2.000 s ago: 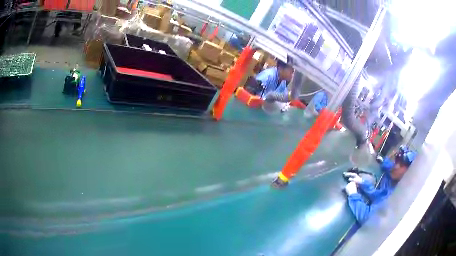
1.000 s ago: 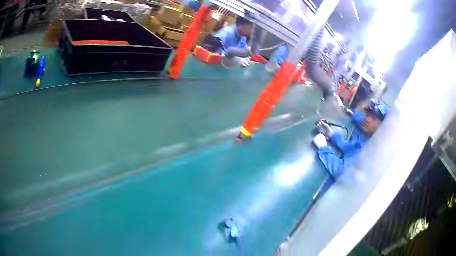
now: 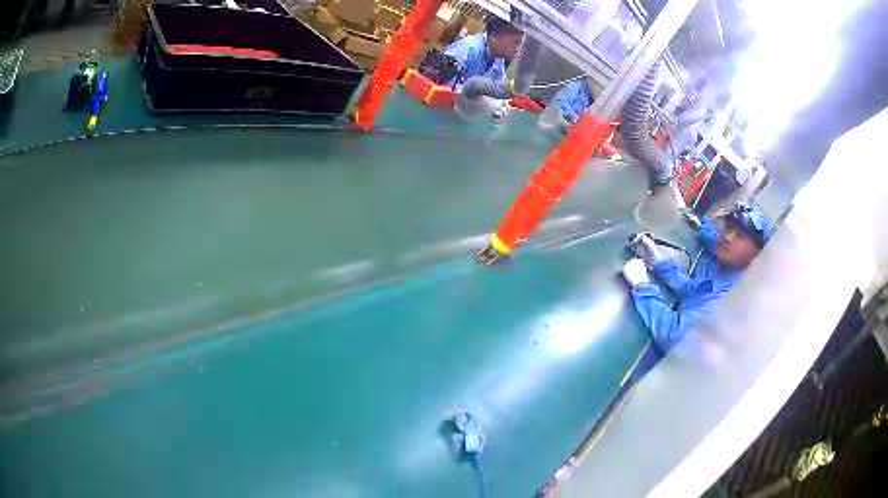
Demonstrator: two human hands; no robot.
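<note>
Neither of my hands is in the picture. A small pale blue clip or connector (image 3: 468, 434) lies on the teal surface (image 3: 292, 389) nearest in front of me, at the lower middle. A thin blue cord runs from it down to the picture's lower edge. It is too small to tell exactly what it is. Nothing touches it except the surface and its cord.
A black tote (image 3: 253, 83) with red inside stands at the back left, near a blue, yellow-tipped item (image 3: 98, 100). An orange-red wrapped post (image 3: 550, 185) slants over the surface. A person in blue (image 3: 696, 282) works at the right, beside a white-edged cabinet (image 3: 779, 311).
The view has turned to the right and down from the earliest frame, bringing the blue clip and the cabinet's dark inside into sight. Since the second frame it has shifted slightly.
</note>
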